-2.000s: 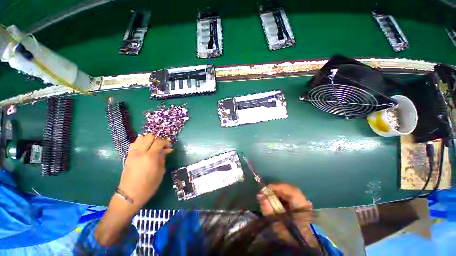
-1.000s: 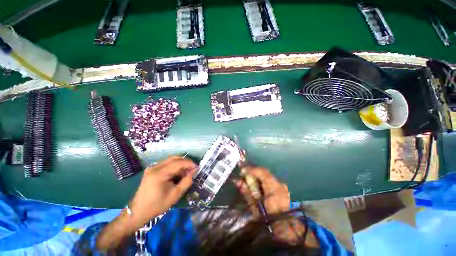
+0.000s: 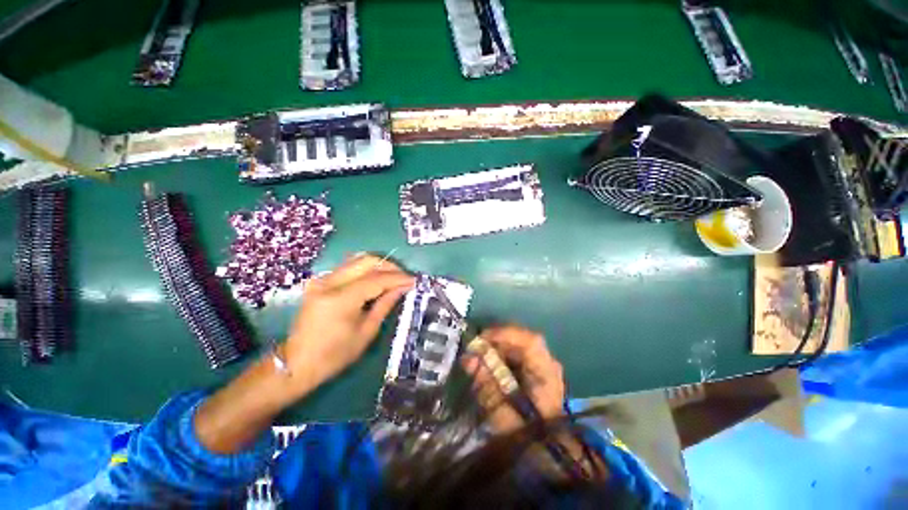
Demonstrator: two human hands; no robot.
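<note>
A phone assembly (image 3: 426, 344) lies tilted on the green bench between my hands, its dark circuit end towards me. My left hand (image 3: 348, 309) is at its upper left corner, fingertips pinched, with a thin pale strand of solder wire (image 3: 388, 255) rising beside them. Whether the fingers also hold a small part is too small to tell. My right hand (image 3: 523, 374) grips the tan handle of a soldering iron (image 3: 493, 366), its thin tip reaching over the assembly's upper end. Hair hides part of the right wrist and the cord.
A heap of small pink-purple components (image 3: 276, 247) and a dark ribbed row (image 3: 191, 279) lie left. Another assembly (image 3: 473, 204) lies behind; one rests on the rail (image 3: 317, 142). The fume fan (image 3: 652, 187), white cup (image 3: 775, 219) and wooden board (image 3: 787, 309) stand right. The conveyor (image 3: 587, 50) carries several assemblies.
My left hand has left the component heap and come to the assembly, which has turned from lying crosswise to nearly upright. The iron has come to its upper end. The view has shifted right.
</note>
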